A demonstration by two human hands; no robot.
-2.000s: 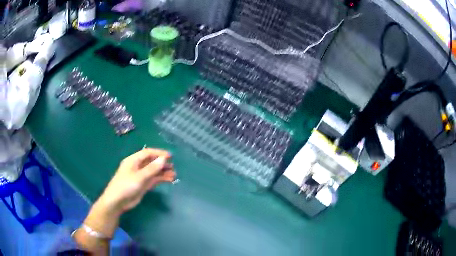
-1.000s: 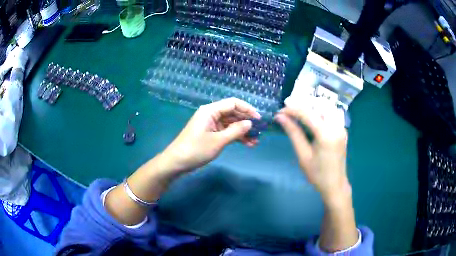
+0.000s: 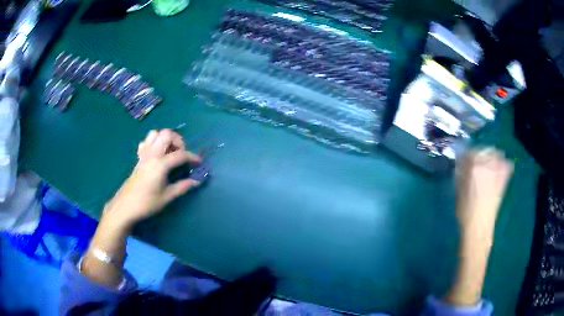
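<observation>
My left hand point(image 3: 154, 173) is on the left part of the green mat, its thumb and index finger closing on a small dark module point(image 3: 199, 172). A thin lead shows just above the module. My other left fingers are curled; whether they hold anything is hidden. My right hand point(image 3: 484, 188) is at the right, blurred, with fingers bent, beside the front of the white-and-silver screw feeder point(image 3: 420, 114). I cannot tell whether it holds anything.
A clear blister tray point(image 3: 278, 92) with rows of dark parts lies behind the middle. Module assemblies point(image 3: 108, 77) stand in a curved row at the left. A green cup point(image 3: 170, 5) is cut off at the top. A black tray point(image 3: 550, 247) is at the right edge.
My hands were together near the middle; the left has moved left to where a module with a lead lay on the mat, and the right has moved right, beside the feeder.
</observation>
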